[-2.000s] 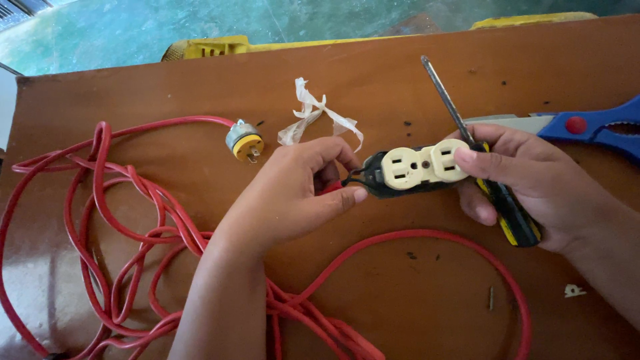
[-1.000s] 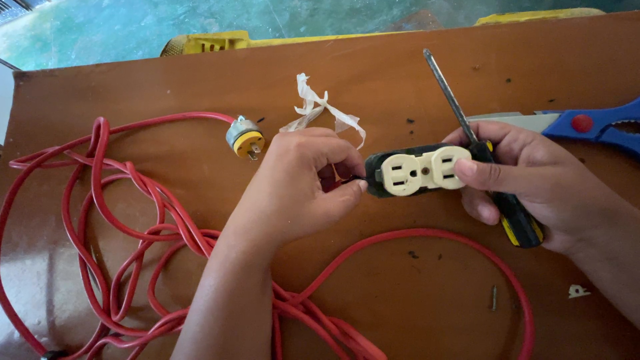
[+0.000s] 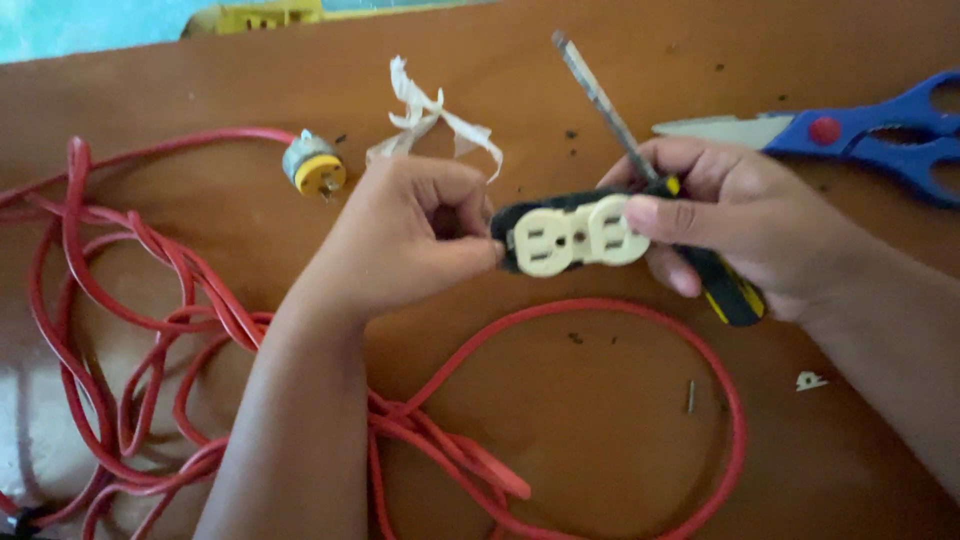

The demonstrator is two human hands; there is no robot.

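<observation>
A cream duplex electrical receptacle (image 3: pixel 544 241) sits in a black housing (image 3: pixel 504 229), held above the table. My right hand (image 3: pixel 720 217) grips its right end, thumb on the face, and also holds a screwdriver (image 3: pixel 604 105) with a black and yellow handle, its shaft pointing up and left. My left hand (image 3: pixel 427 232) pinches at the left end of the housing; what lies between its fingertips is hidden. A red extension cord (image 3: pixel 600 305) loops over the table below. Its metal and yellow plug (image 3: pixel 319 165) lies left of my left hand.
Blue-handled scissors (image 3: pixel 840 131) lie at the right behind my right hand. Torn whitish plastic strips (image 3: pixel 435 112) are behind my left hand. A small screw (image 3: pixel 691 396) and a cream fragment (image 3: pixel 810 381) rest at the lower right. A yellow object (image 3: pixel 262 16) stands past the table's far edge.
The receptacle and both hands stay close together, with the screwdriver still in my right hand. The dark wire seen earlier at my left fingertips is no longer visible. The view has shifted somewhat.
</observation>
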